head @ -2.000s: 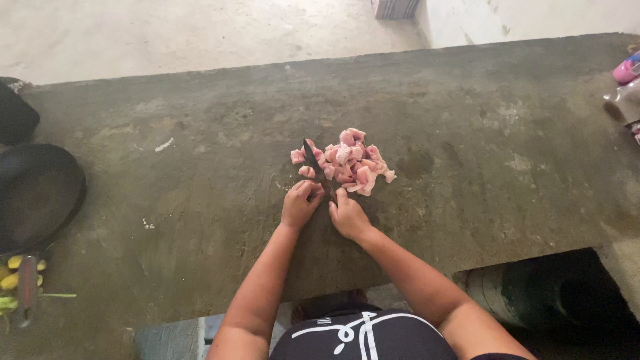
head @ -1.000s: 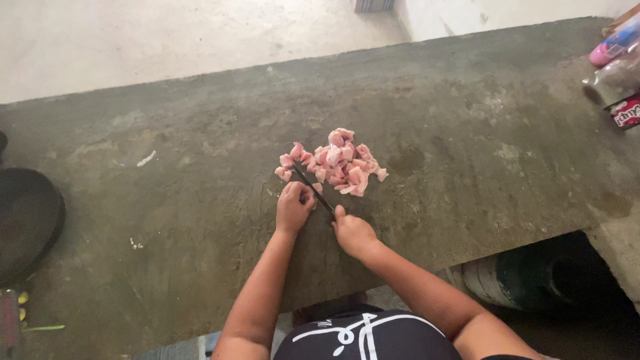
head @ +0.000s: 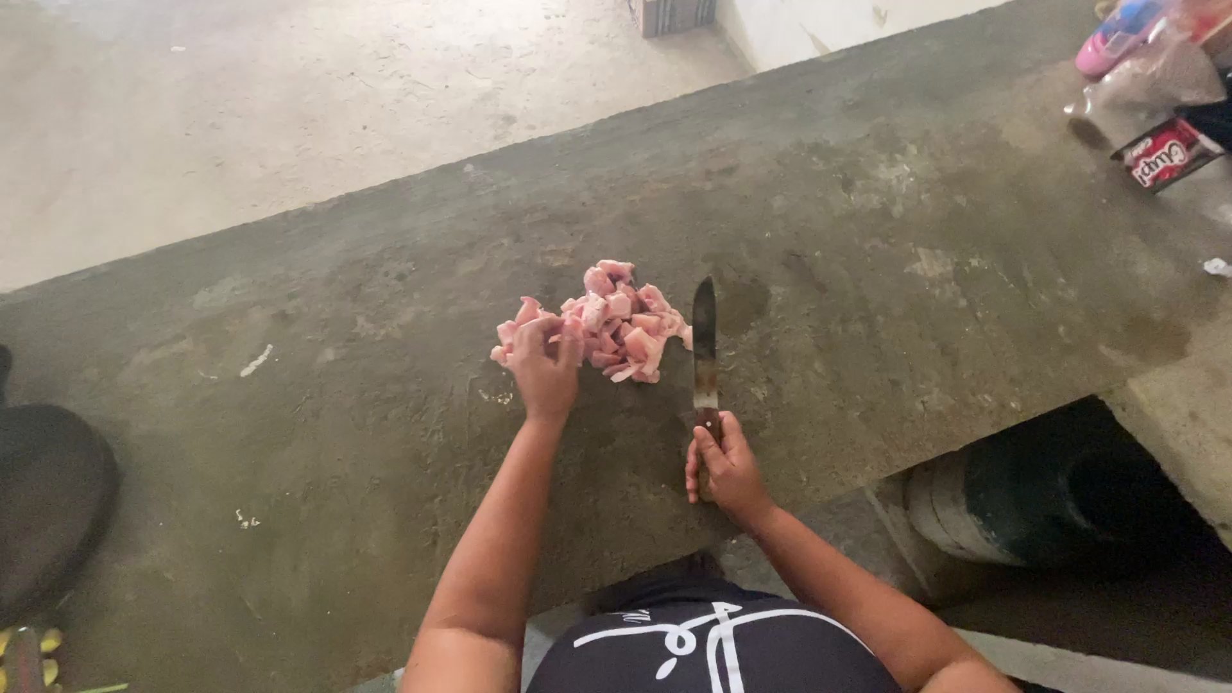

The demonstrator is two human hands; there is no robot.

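Note:
A pile of raw, pale pink meat pieces (head: 621, 322) lies on the grey-green concrete counter (head: 385, 433). My left hand (head: 546, 361) is at the pile's left side, its fingers bent over the pieces there; whether it grips one cannot be told. To the right of the meat, my right hand (head: 727, 462) is closed around the dark handle of a kitchen knife (head: 705, 337). The knife's blade points away from me and stands apart from my left hand, its tip level with the upper part of the pile.
A black round pan (head: 48, 500) stands at the left edge, with yellow-green vegetables (head: 48, 640) below it. Plastic bags (head: 1145, 82) and a red and black packet (head: 1165, 154) lie at the far right. Under the counter is a large container (head: 1001, 496).
My right hand has moved right with the knife, away from my left hand; the blade was slanted between them over the meat's near side. My left hand has moved forward onto the left pieces.

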